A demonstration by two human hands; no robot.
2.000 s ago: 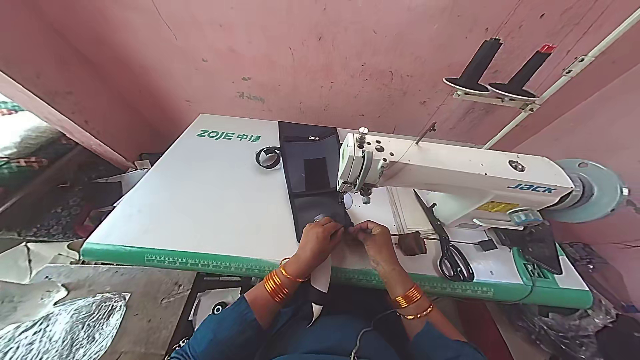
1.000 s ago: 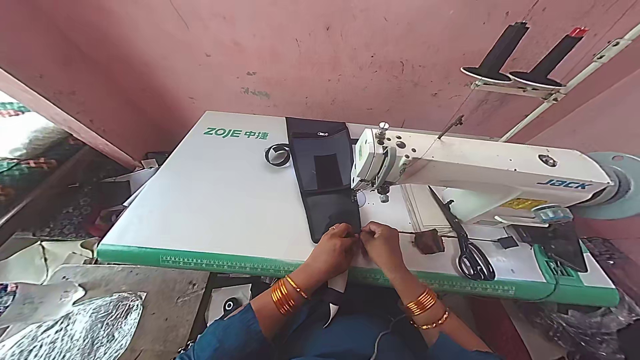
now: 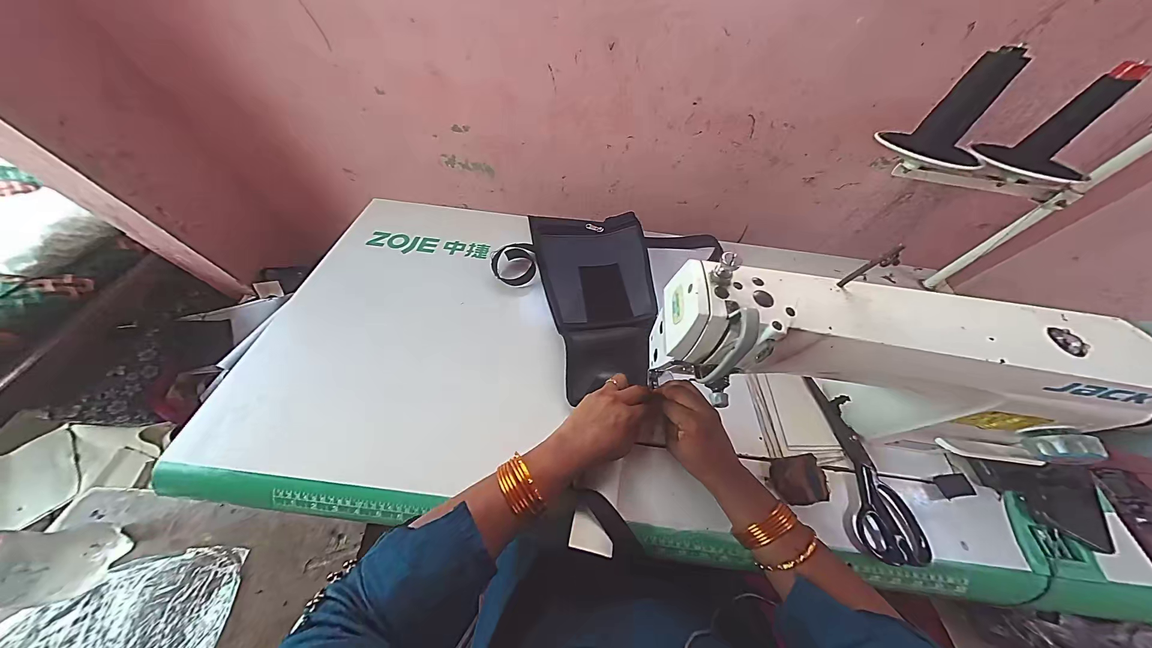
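A black fabric piece with a zip and a dark rectangular patch lies on the white sewing table, left of the sewing machine's head. My left hand pinches the lower right edge of this piece just below the needle area. Close beside it, my right hand has its fingertips at the same edge; what they pinch is partly hidden by the fingers. A black strap hangs over the table's front edge below my hands.
Black-handled scissors lie right of my right hand, near a small brown piece. A black tape loop sits left of the fabric. Two black thread cones stand on a rack at the upper right. Silvery sheeting lies at the lower left.
The black fabric and both hands have moved away from my body, closer to the needle area. The hands remain close together at the fabric's edge.
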